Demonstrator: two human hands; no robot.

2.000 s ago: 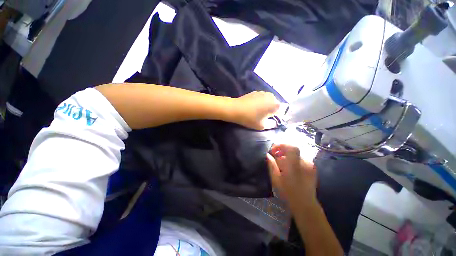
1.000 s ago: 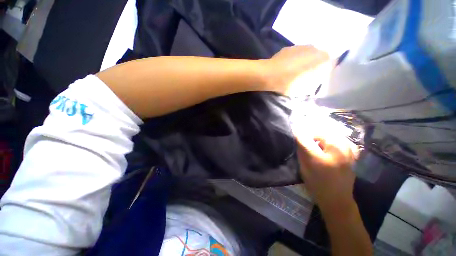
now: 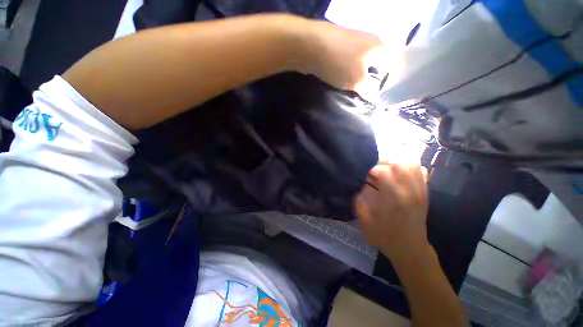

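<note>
The black, slightly shiny garment piece (image 3: 275, 153) lies bunched from under my left forearm to the bright needle area. My left hand (image 3: 361, 60) is at its upper edge beside the machine head, washed out by glare, so its fingertips and grip are unclear. My right hand (image 3: 395, 195) is at the cloth's right edge, just below the needle area, with fingers bent on the margin. The white sewing machine head (image 3: 473, 76) with a blue stripe fills the upper right. The presser foot area (image 3: 409, 118) is small and mostly lost in glare.
A flat black cut piece (image 3: 466, 217) lies right of my right hand. A ruler scale (image 3: 332, 233) runs along the front edge. A clear bag with something pink (image 3: 543, 268) is at lower right. Dark blue material (image 3: 160, 255) is at lower left. More black cloth (image 3: 166, 13) lies behind.
The view has moved closer to the machine, so its head looks larger. My right hand has shifted lower away from the needle glare, and the garment piece looks more bunched.
</note>
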